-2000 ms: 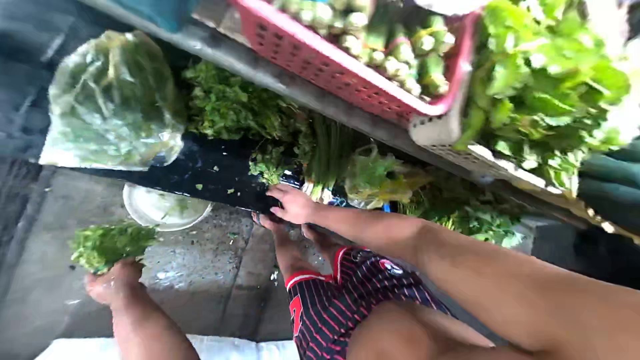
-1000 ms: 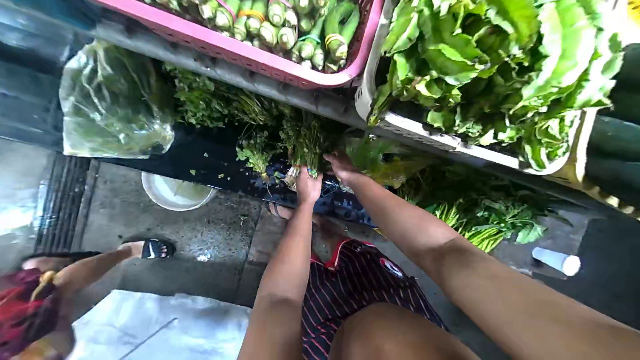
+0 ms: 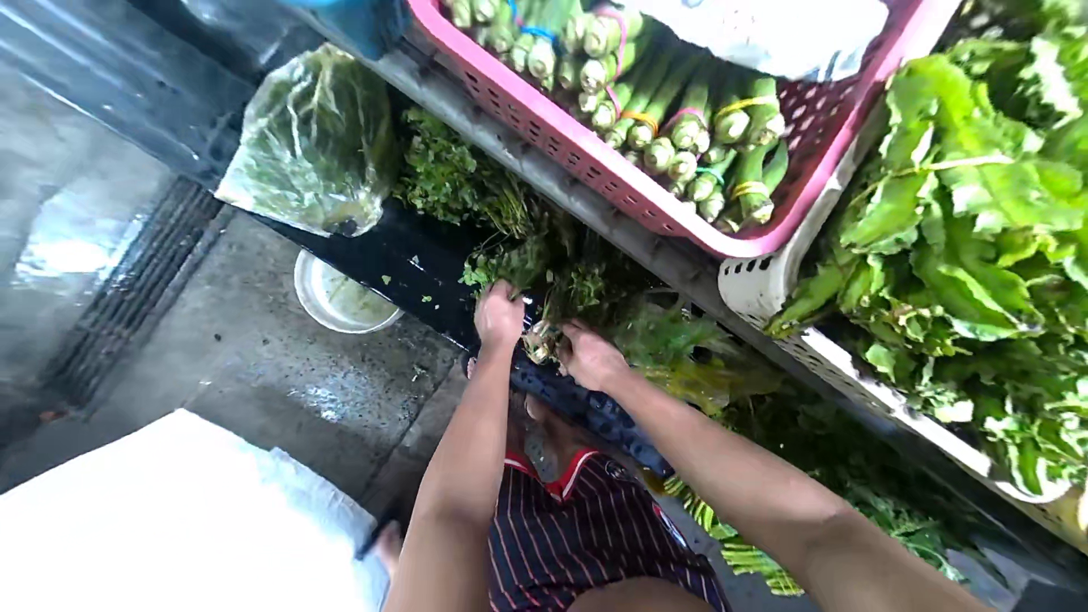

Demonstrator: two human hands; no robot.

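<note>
My left hand (image 3: 499,314) has its fingers curled at leafy green herbs (image 3: 514,262) on the black surface (image 3: 404,255); whether they are gripped is hard to see. Just right of it, my right hand (image 3: 591,355) touches the pale root ends of a herb bunch (image 3: 542,340), thumb and fingers partly hidden. More dark green herbs (image 3: 450,170) lie behind, along the foot of the grey ledge. A clear plastic bag of greens (image 3: 310,140) stands at the left end of the black surface.
A pink basket of banded green stalks (image 3: 578,127) and a white crate (image 3: 756,289) of broad leaves (image 3: 960,246) stand above on the ledge. A white basin (image 3: 340,297) is on the wet floor, with a white sack (image 3: 187,518) nearer me. Yellowish plastic (image 3: 697,382) lies right of my hands.
Two seconds ago my left hand held a herb bunch out left, near the basin; by one second ago it had come to the other herbs. Since then my hands have moved slightly apart.
</note>
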